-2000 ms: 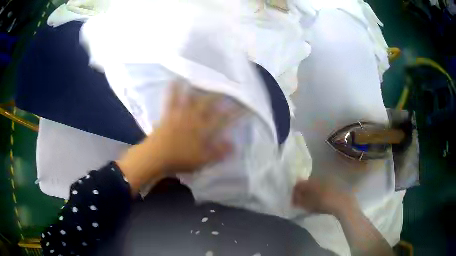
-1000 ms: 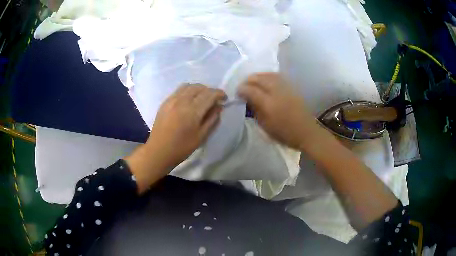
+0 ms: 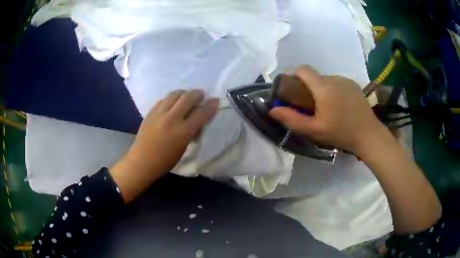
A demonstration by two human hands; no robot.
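The white garment (image 3: 171,60) lies over the navy pressing board (image 3: 75,75). My left hand (image 3: 174,131) rests on the garment with its fingertips at a narrow seam (image 3: 222,102). Whether the fingers pinch the cloth cannot be told. My right hand (image 3: 333,111) is closed around the brown handle of the steam iron (image 3: 267,118). The iron's pointed tip faces left and sits at the seam, just right of my left fingertips. The iron's sole is hidden.
A white table cover (image 3: 328,50) extends on the right and at the left (image 3: 75,151). Other white pieces (image 3: 348,216) hang at the lower right. The iron rest (image 3: 398,95) is partly hidden behind my right arm. A yellow hose (image 3: 382,75) runs toward the upper right.
My right hand has let go of the cloth and taken hold of the iron, which has moved left from its rest onto the garment. My left hand has shifted slightly left.
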